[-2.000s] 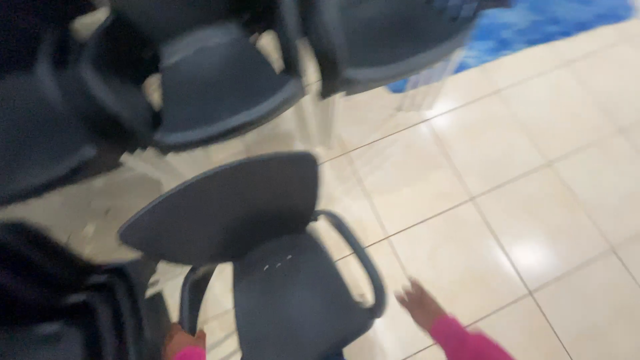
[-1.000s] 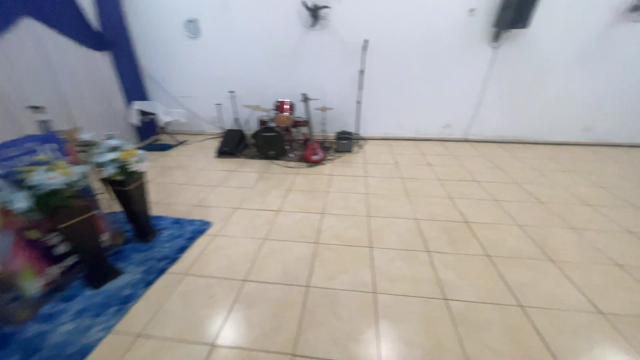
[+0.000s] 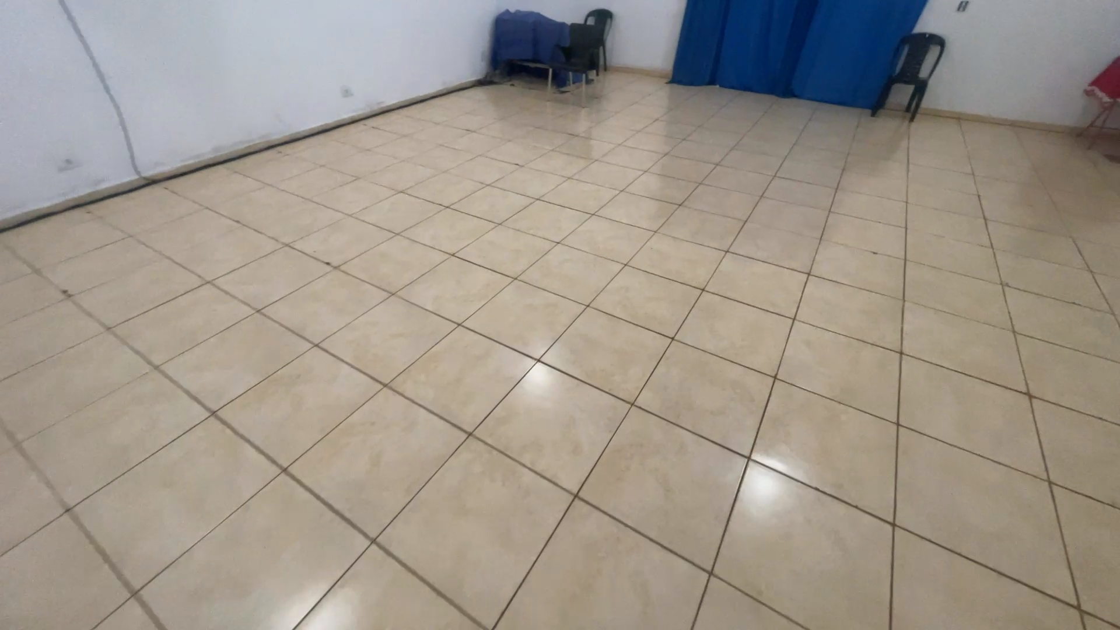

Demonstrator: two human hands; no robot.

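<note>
Neither my left hand nor my right hand shows in the head view, so what they hold or touch is hidden. Beige floor tiles (image 3: 560, 350) with dark joints fill most of the view and reflect the ceiling light in a few bright spots. A dark plastic armchair (image 3: 912, 70) stands far off against the back wall, right beside a blue curtain (image 3: 757, 44).
At the far corner a blue cloth (image 3: 528, 37) covers something, with a dark chair (image 3: 582, 45) in front and another chair (image 3: 600, 22) behind. A dark cable runs along the foot of the left wall (image 3: 262, 61). Red cloth (image 3: 1107, 83) hangs at the right edge.
The view has swung widely, from dark chairs close by, past a drum set at a wall, to the far curtain. Both hands, seen near a chair two seconds ago, are out of view.
</note>
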